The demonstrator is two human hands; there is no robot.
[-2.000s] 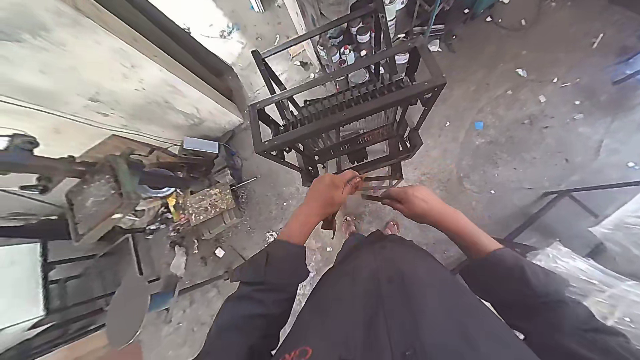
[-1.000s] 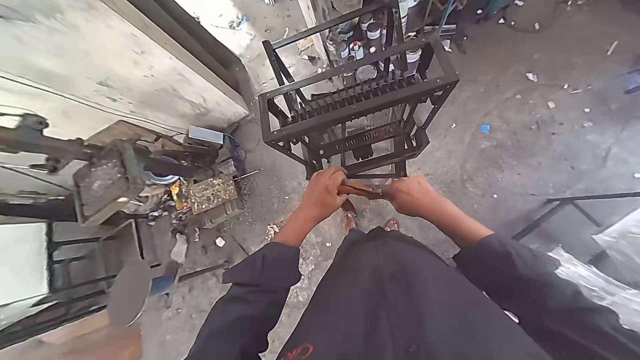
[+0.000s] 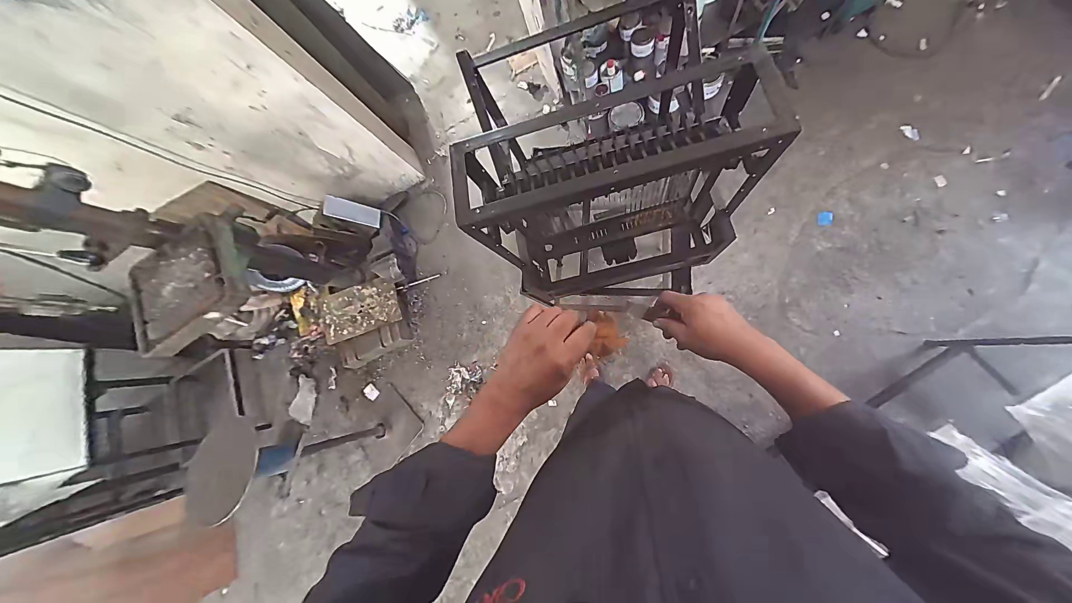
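Note:
My left hand [image 3: 544, 352] is curled at the near edge of a black metal frame [image 3: 620, 180] with a row of dark slats. A blurred orange-brown piece [image 3: 607, 335] shows beside its fingertips; whether the hand grips it is unclear. To the right, my right hand [image 3: 703, 325] pinches a small dark flat piece [image 3: 657, 310] between thumb and fingers. A thin greyish strip [image 3: 607, 303] spans the gap between the hands, close to the frame's bottom bar. What lies inside my left fingers is hidden.
Paint cans [image 3: 641, 42] stand behind the frame. At left are a rusty machine with a square metal plate [image 3: 180, 289] and a speckled block [image 3: 362, 311]. Black metal bars [image 3: 997, 342] and plastic sheeting [image 3: 1047, 419] lie at right. Debris dots the concrete floor [image 3: 888, 251].
A second ago an orange-brown piece stretched between both hands. The hands are now further apart, and that piece shows below the strip, near my left fingertips.

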